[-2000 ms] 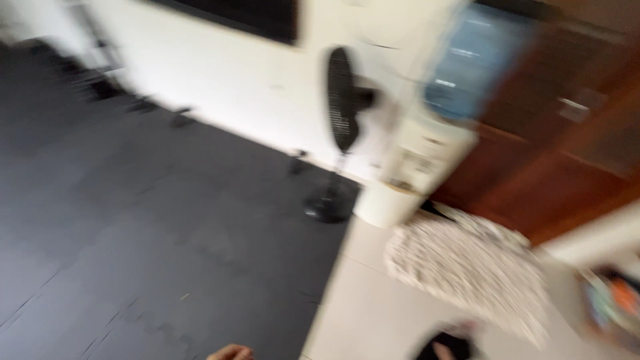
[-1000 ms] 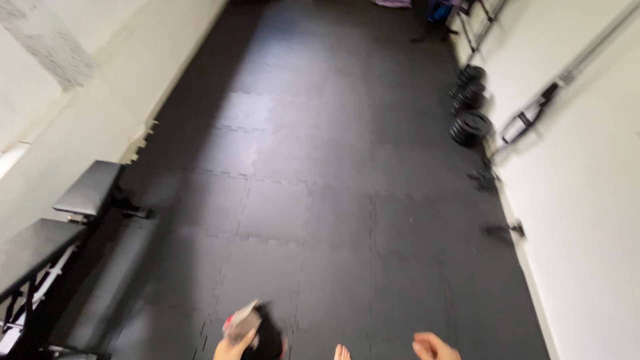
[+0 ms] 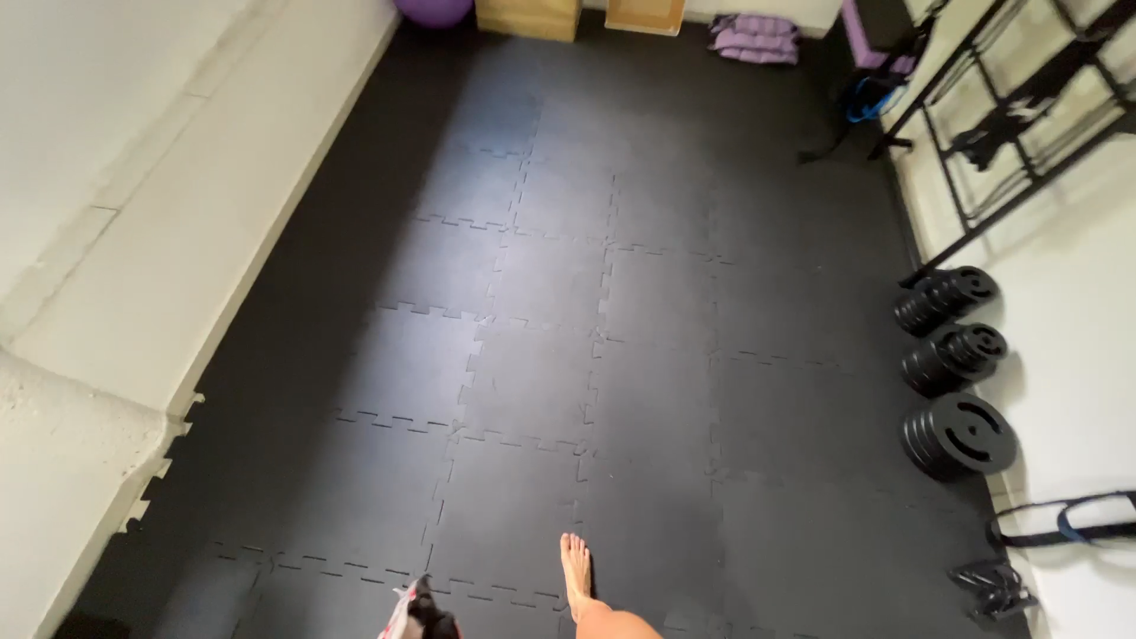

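Observation:
At the bottom edge of the head view, left of my bare foot (image 3: 577,568), the top of a dark and light bundle with red parts (image 3: 422,612) shows, perhaps cloth; what it is cannot be told. My left hand is out of sight, so its hold on the bundle is hidden. My right hand is not in view either. Below the foot and the bundle lie black interlocking foam floor tiles (image 3: 657,399).
Stacks of black weight plates (image 3: 958,435) stand along the right wall, with a black rack (image 3: 985,169) beyond and a strap (image 3: 1065,524) nearer. At the far end are a purple ball (image 3: 435,7), a wooden box (image 3: 528,18) and folded purple pads (image 3: 754,40).
The view has swung from the fan and water dispenser to the matted room and moved farther into it. Both hands, visible a second ago, have left the view; the bundle sits lower at the edge.

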